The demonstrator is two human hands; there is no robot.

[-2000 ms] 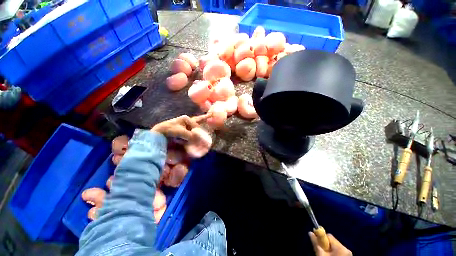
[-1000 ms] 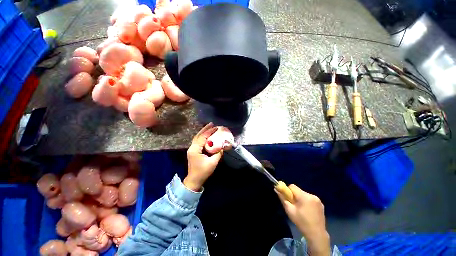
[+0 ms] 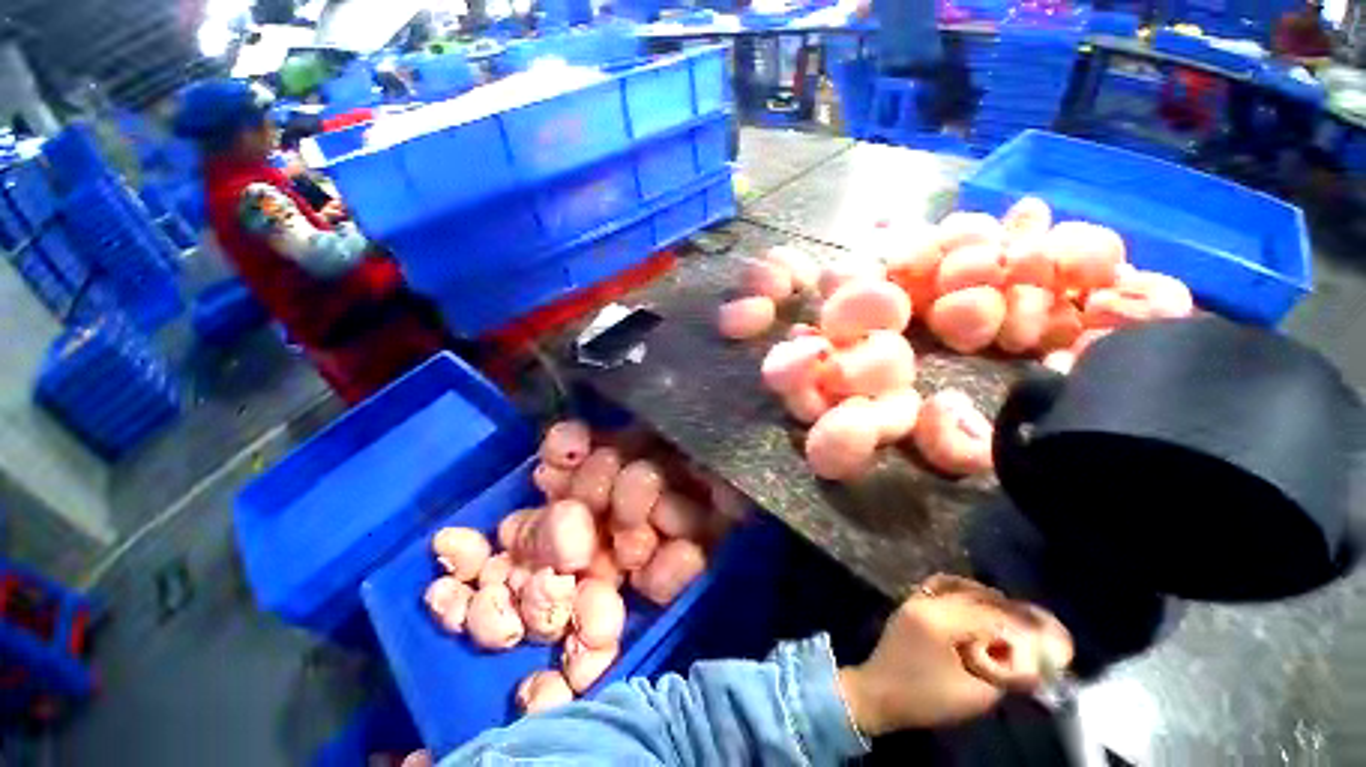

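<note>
My left hand (image 3: 932,659) is at the lower right, by the table's front edge, closed around a pink doll head (image 3: 1022,647) whose round opening shows. A blurred silvery tool shaft (image 3: 1082,727) reaches up to the casting from the bottom edge. My right hand is out of the picture. A pile of pink castings (image 3: 876,367) lies on the speckled table (image 3: 719,375). More pink castings (image 3: 562,537) fill a blue crate (image 3: 408,641) below the table edge.
The large black drum-shaped unit (image 3: 1198,450) stands at the right. An empty blue crate (image 3: 1139,210) is behind the pile. Stacked blue crates (image 3: 554,180) and a person in red (image 3: 300,255) are at the left. A dark phone (image 3: 617,337) lies near the table's left edge.
The view has swung left, so the crates and a person show and the spare irons are gone. My right hand has left the picture. My left hand still holds a casting.
</note>
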